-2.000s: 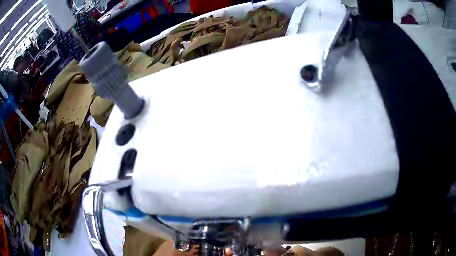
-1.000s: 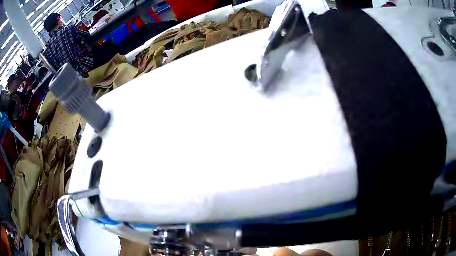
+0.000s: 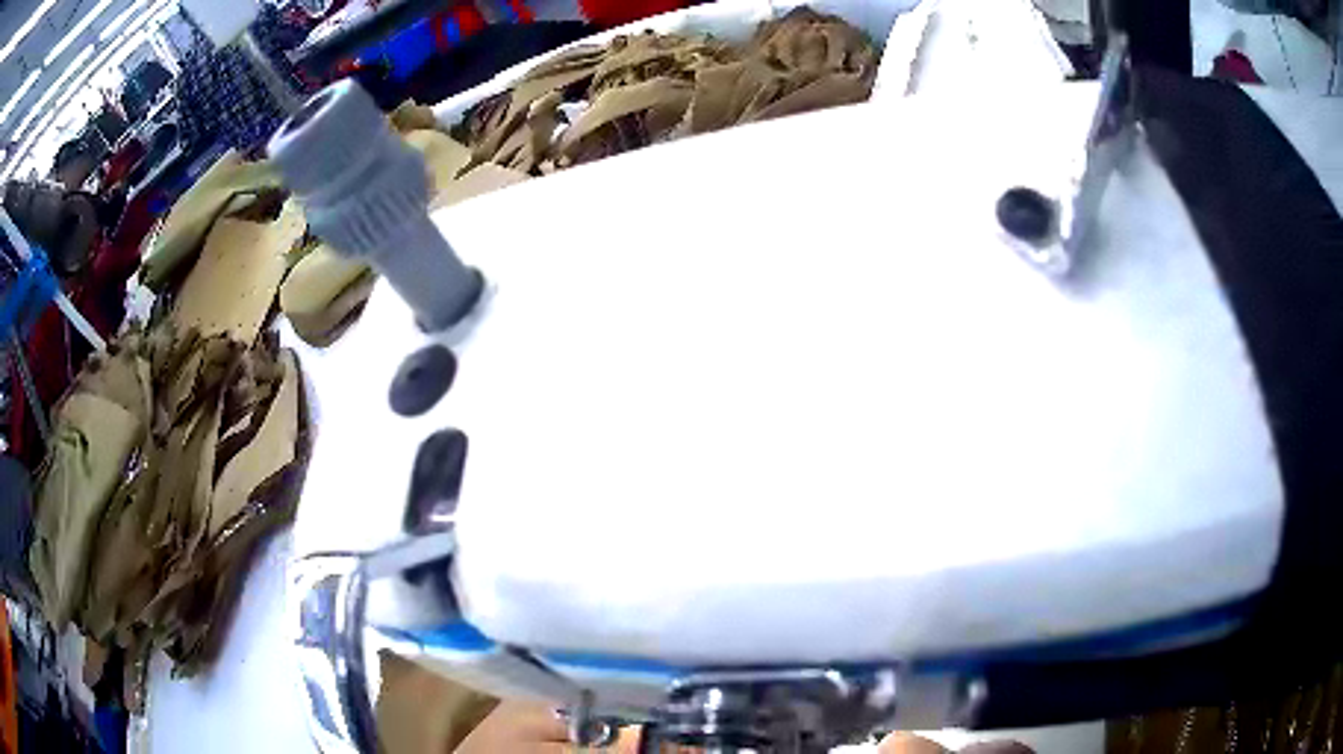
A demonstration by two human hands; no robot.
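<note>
The white sewing machine head (image 3: 825, 413) with a blue stripe fills the middle of the view and hides the needle area. A khaki-brown fabric piece (image 3: 424, 707) shows below its lower left edge. Part of my left hand (image 3: 516, 732) shows at the bottom edge beside this fabric, mostly hidden by the machine head. Fingertips of my right hand (image 3: 943, 744) show at the bottom edge, right of centre, cut off by the frame. What the fingers do cannot be seen.
A loose khaki-brown pile (image 3: 177, 486) lies at the left. More bundles (image 3: 692, 89) lie along the far table edge. Dark brown strips with shiny lines (image 3: 1230, 725) hang at the lower right. A chrome guard (image 3: 332, 648) stands at the head's front. A person in checked clothing (image 3: 228, 74) is behind.
The view swung left and back right, so the machine head shifted in the picture. More of my left hand and the khaki piece show than one second ago.
</note>
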